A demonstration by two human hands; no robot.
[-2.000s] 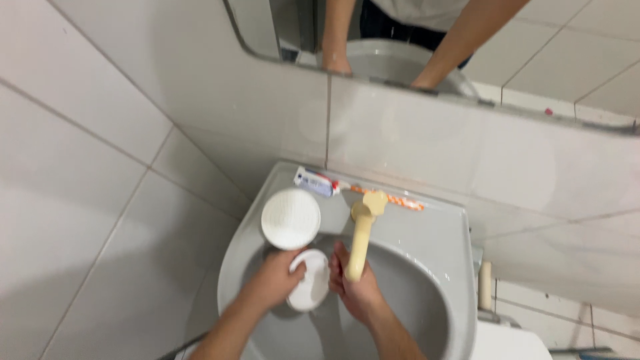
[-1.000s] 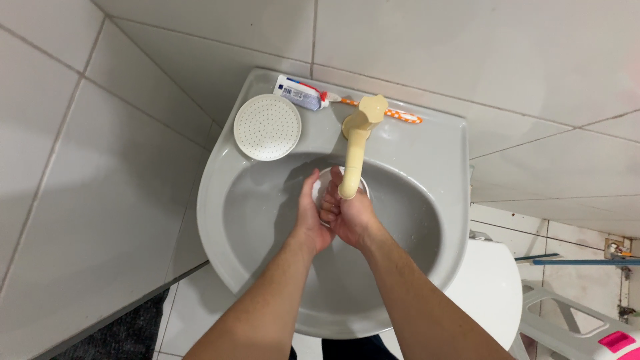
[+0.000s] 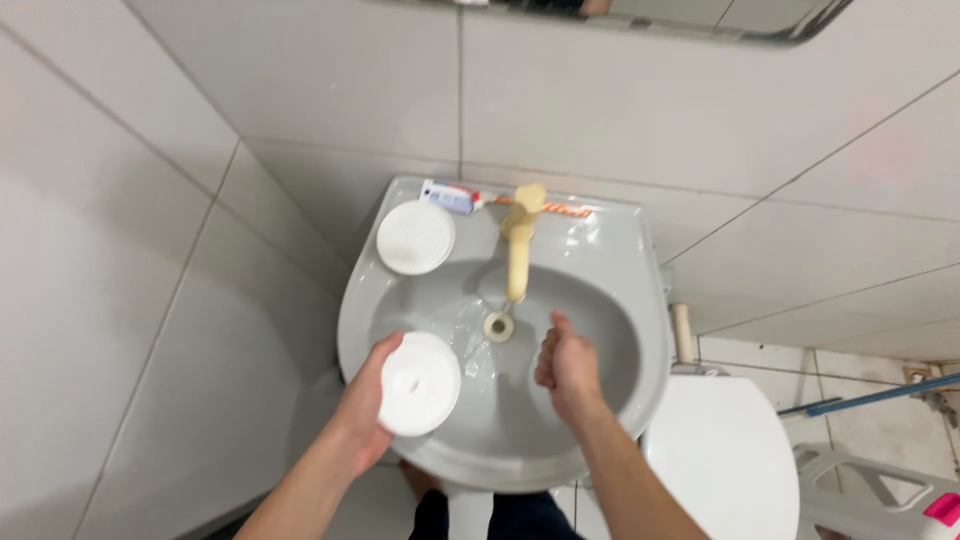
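Note:
My left hand holds a round white dish by its edge, over the left front of the grey washbasin. My right hand is loosely curled over the basin's right side, and nothing can be seen in it. Between the hands and farther back, a cream plastic tap stands above the drain, with a thin stream below its spout. A round white perforated disc lies on the back left ledge. Beside it are a toothpaste tube and an orange-and-white toothbrush that passes behind the tap.
Tiled walls rise behind and to the left, with a mirror's lower edge at the top. A white toilet lid is right of the basin. Farther right are a grey plastic stool and a blue stick.
My hands were together under the tap around the white dish. They have come apart; the left has carried the dish toward the front left, and the right has moved right.

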